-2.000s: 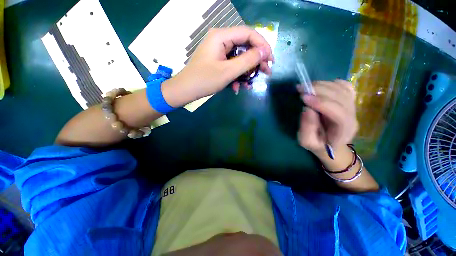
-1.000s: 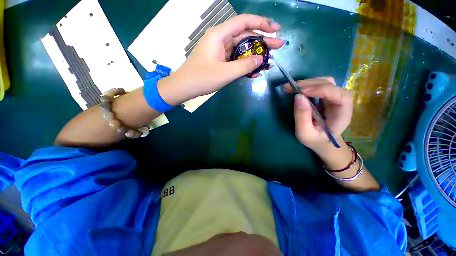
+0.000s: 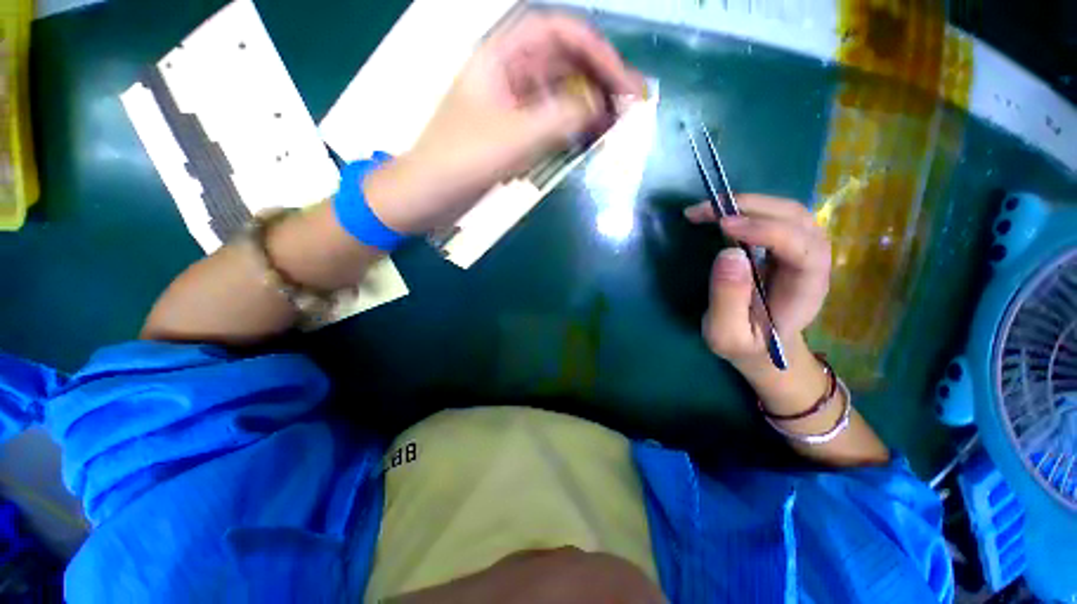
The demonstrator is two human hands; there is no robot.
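My left hand, with a blue wrist band, is blurred over the right-hand backing sheet. Its fingers are curled. A small yellowish and dark patch shows among them, but I cannot tell whether it is the round unit. My right hand holds dark tweezers. Their two tips are apart and point up and away, right of my left hand, touching nothing. Grey bars show along the sheet's lower edge. Another white backing sheet lies left, with stepped grey bars; my left forearm covers its lower part.
Amber tape runs down the right of the dark green tabletop. A light blue fan stands at the right edge. A yellow tray edge shows far left. A white edge strip curves along the back.
My left hand has turned and moved slightly up and left; the round unit, clear before, no longer shows plainly. The tweezers have swung upright, away from it, with their tips now apart.
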